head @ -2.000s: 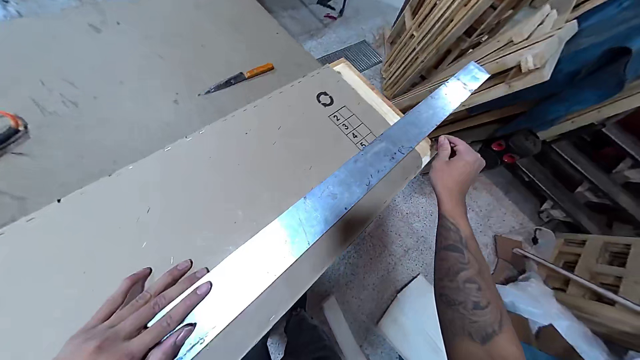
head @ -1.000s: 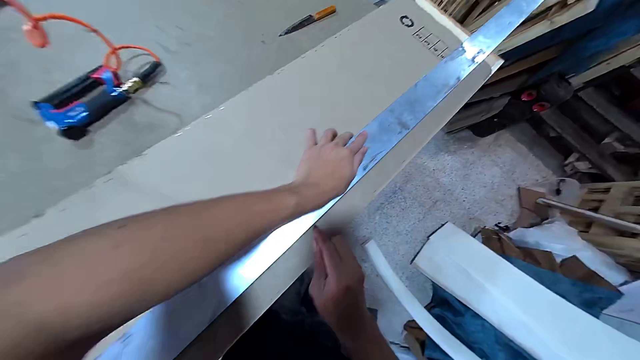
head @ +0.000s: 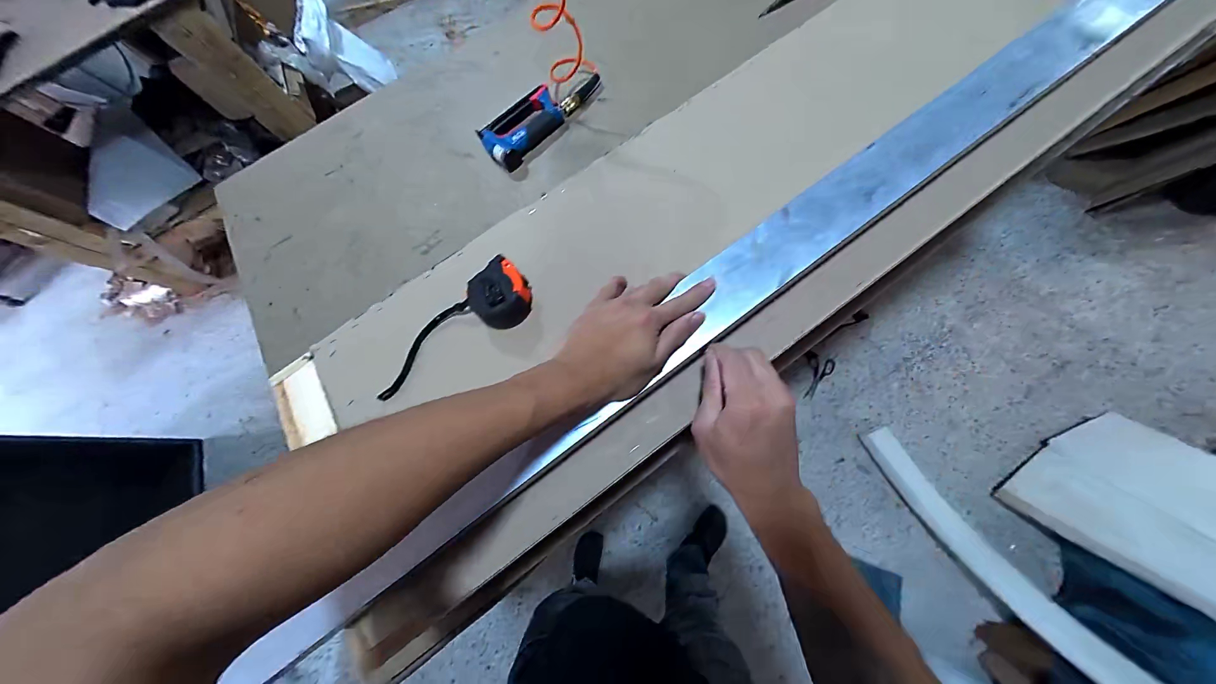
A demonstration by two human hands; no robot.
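Note:
A long metal straightedge (head: 836, 199) lies diagonally along a cardboard-like panel (head: 617, 218) with stapled edges on a wooden frame. My left hand (head: 632, 332) rests flat on it, fingers spread, pressing metal and panel. My right hand (head: 750, 408) is curled at the straightedge's near edge, fingers closed together; whether it pinches a small tool cannot be seen. A black and orange tape measure (head: 500, 293) with a black strap sits on the panel, left of my left hand.
A blue pneumatic stapler (head: 532, 123) with an orange coiled hose lies on the table board (head: 313, 218) beyond the panel. Scissors (head: 818, 373) show below the panel's near edge. White strips (head: 988, 560) and a pale board (head: 1121, 503) are at the lower right.
My right hand has moved along the straightedge's near edge, away from the panel's far end. My left hand now presses further down the straightedge too. The view has shifted left, bringing in the tape measure.

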